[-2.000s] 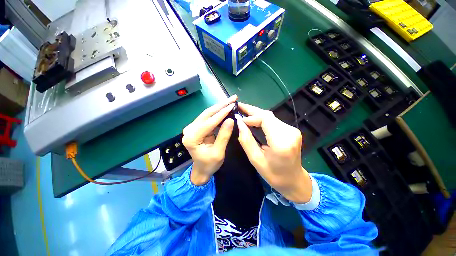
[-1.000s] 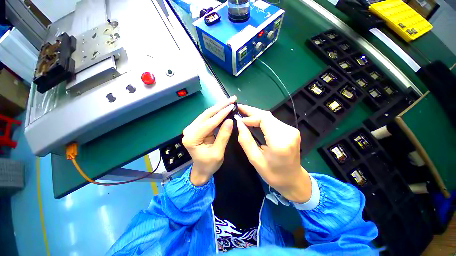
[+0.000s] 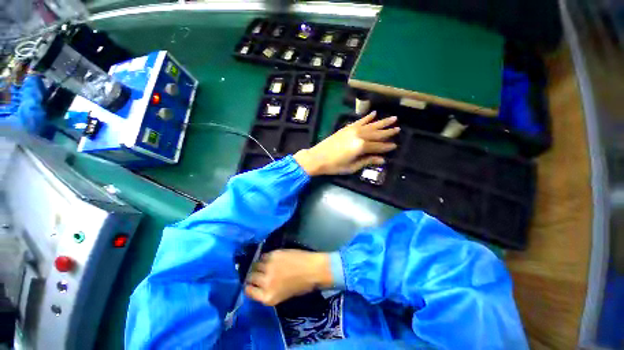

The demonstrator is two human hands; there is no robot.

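My left hand (image 3: 350, 145) reaches across the black foam tray (image 3: 472, 184) on the right, palm down with fingers apart; nothing shows in it. A small black unit with a shiny inside (image 3: 373, 174) sits in a pocket just below its fingers. The hand hides the neighbouring pockets. My right hand (image 3: 286, 275) is low in front of my body, blurred, with fingers curled. Whether it holds anything cannot be seen.
More units lie in the middle tray (image 3: 263, 145) and far tray (image 3: 291, 63). A green raised board (image 3: 427, 58) stands over the tray edge. The blue controller box (image 3: 154, 113) has a thin tube. The grey machine (image 3: 89, 273) is lower left.
The view has swung right towards the trays. My hands, earlier together at a small dark part, are apart. My left hand has moved over the tray; my right hand has dropped towards my body.
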